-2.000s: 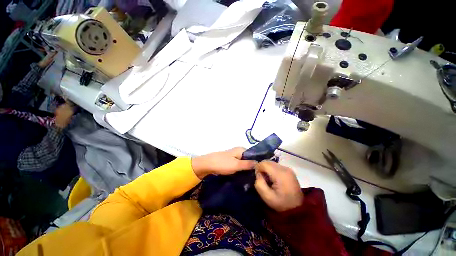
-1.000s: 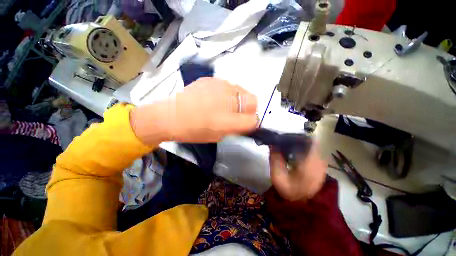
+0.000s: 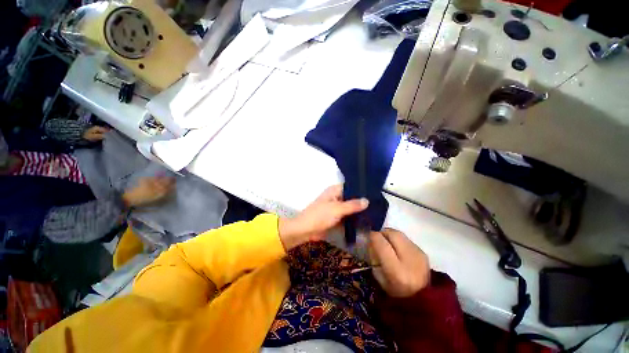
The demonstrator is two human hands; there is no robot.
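A navy cut piece [image 3: 362,141] lies spread on the white table, left of the needle area, its near end over the table's front edge. My left hand [image 3: 321,217] grips its near end, thumb on top. My right hand [image 3: 400,262] is closed in a fist at the same end, just right of my left hand. A thin light shaft shows at the right fist; the tool is too small and blurred to tell. The lockstitch machine head [image 3: 510,89] stands to the right. The presser foot area [image 3: 431,141] is lit, with no cloth seen under it.
Open dark scissors [image 3: 493,231] on a black cord [image 3: 521,296] and a flat black rectangle [image 3: 579,295] lie right. Folded navy-and-white cloth [image 3: 514,172] is under the machine arm. White strips [image 3: 221,89] lie behind left. Another machine [image 3: 138,41] and a person's hand [image 3: 148,191] are at left.
The navy piece, bunched in my hands before, now lies spread out flat on the table. My left hand has drawn back towards me to its near end. My right hand has moved slightly down and left.
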